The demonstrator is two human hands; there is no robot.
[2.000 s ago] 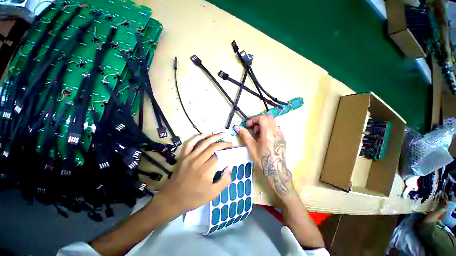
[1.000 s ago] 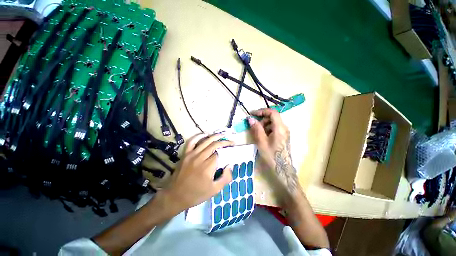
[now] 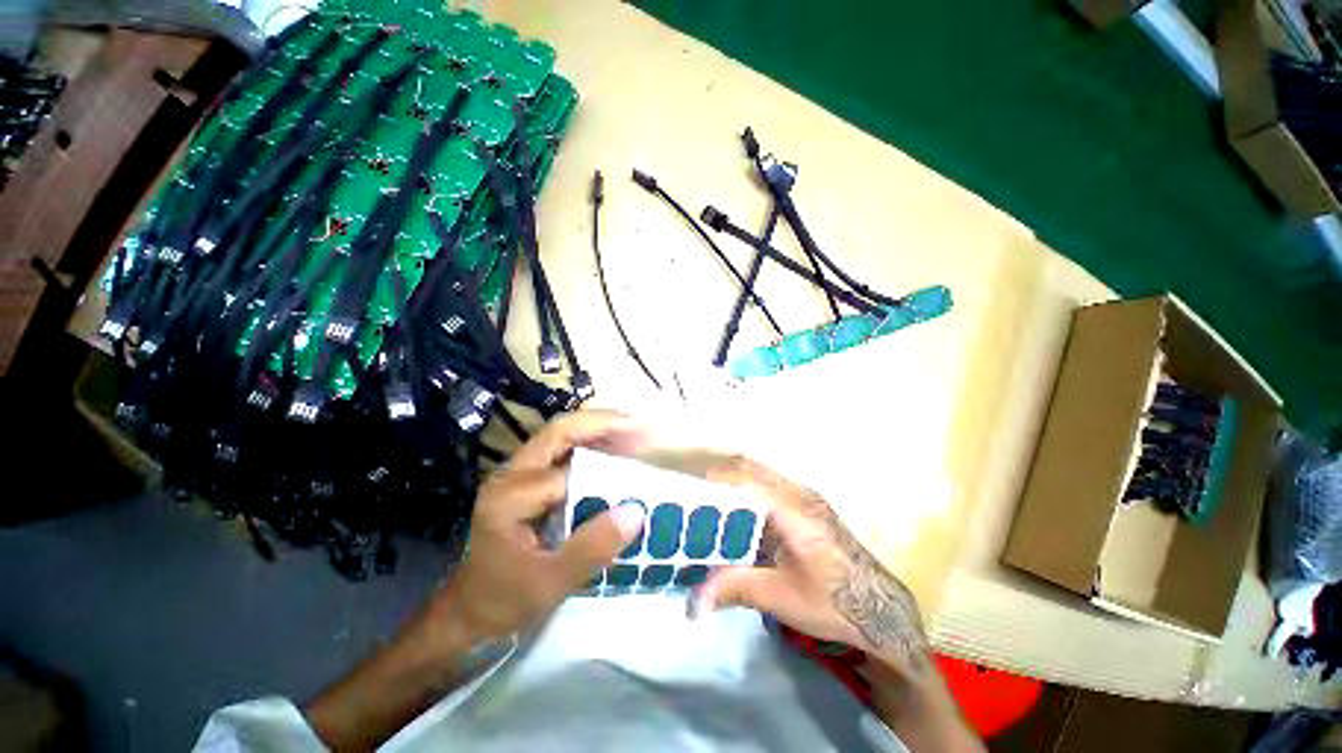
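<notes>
A white sticker sheet (image 3: 662,478) with rows of dark oval pads is held between both hands near my body. My left hand (image 3: 552,530) grips its left side, thumb over the pads. My right hand (image 3: 802,566) holds its right side, thumb at the lower edge. Beyond the sheet, a green circuit board strip (image 3: 846,334) lies on the bench with black cables (image 3: 795,250) pointing away from me. A large stack of wired boards (image 3: 398,162) is at the left, its cables hanging off the edge.
An open cardboard box (image 3: 1141,566) at the right holds boards with cables. A crumpled clear plastic bag (image 3: 1303,508) lies beyond it. A green surface (image 3: 942,111) runs along the bench's far side. A red stool (image 3: 986,699) shows below. A reddish-brown slotted piece (image 3: 111,162) is at far left.
My right hand has left the board strip and now holds the sheet's right side. The sheet is raised and tilted differently between both hands. The view has shifted, so bench items appear further right.
</notes>
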